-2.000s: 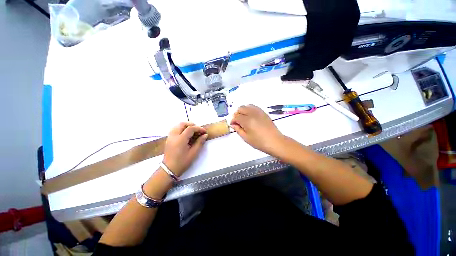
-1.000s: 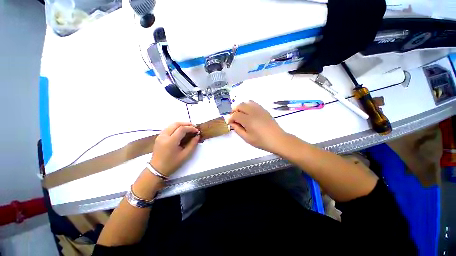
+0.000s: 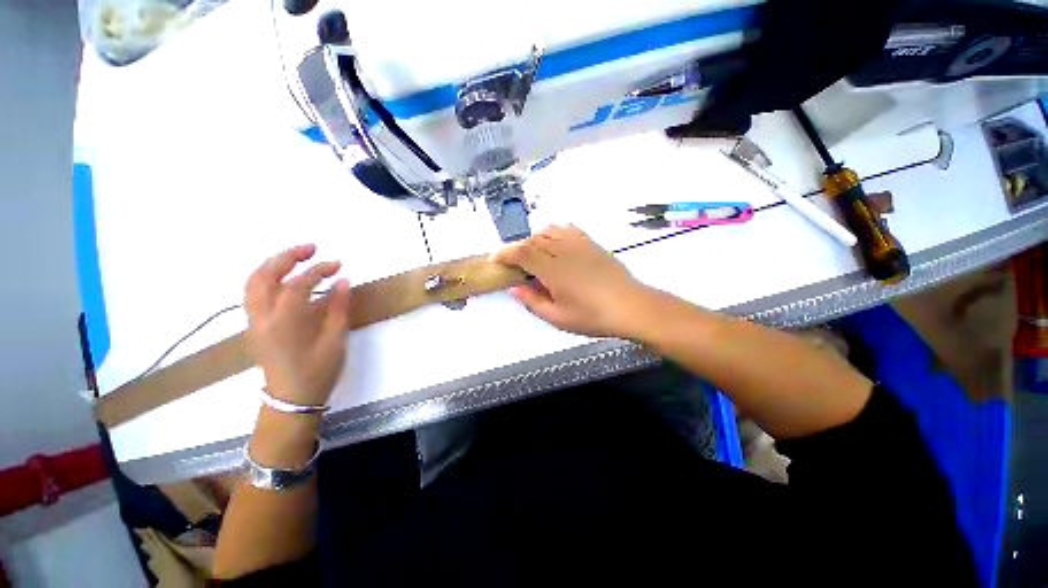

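Observation:
A long tan-brown band (image 3: pixel 391 298) lies across the white table in front of the needle area, from the table's left end to my right hand. My right hand (image 3: pixel 571 281) grips the band's right end between thumb and fingers, just below the grey foot attachment (image 3: pixel 507 214). My left hand (image 3: pixel 299 319) is over the band further left, its fingers apart and holding nothing. A small shiny piece (image 3: pixel 433 283) shows on the band between my hands; I cannot tell what it is. A thin dark cord (image 3: pixel 190 333) curls behind the band's left part.
The sewing machine head (image 3: pixel 621 86) with its curved chrome guard (image 3: pixel 365 126) stands behind the band. Thread snips (image 3: pixel 695 215), a white-handled tool (image 3: pixel 799 204) and an amber-handled screwdriver (image 3: pixel 864 225) lie to the right. A plastic bag (image 3: pixel 144 25) is at the back left.
My left hand has let go of the band, opened and moved left. My right hand has stayed at the band's right end. The small shiny piece now shows on the band.

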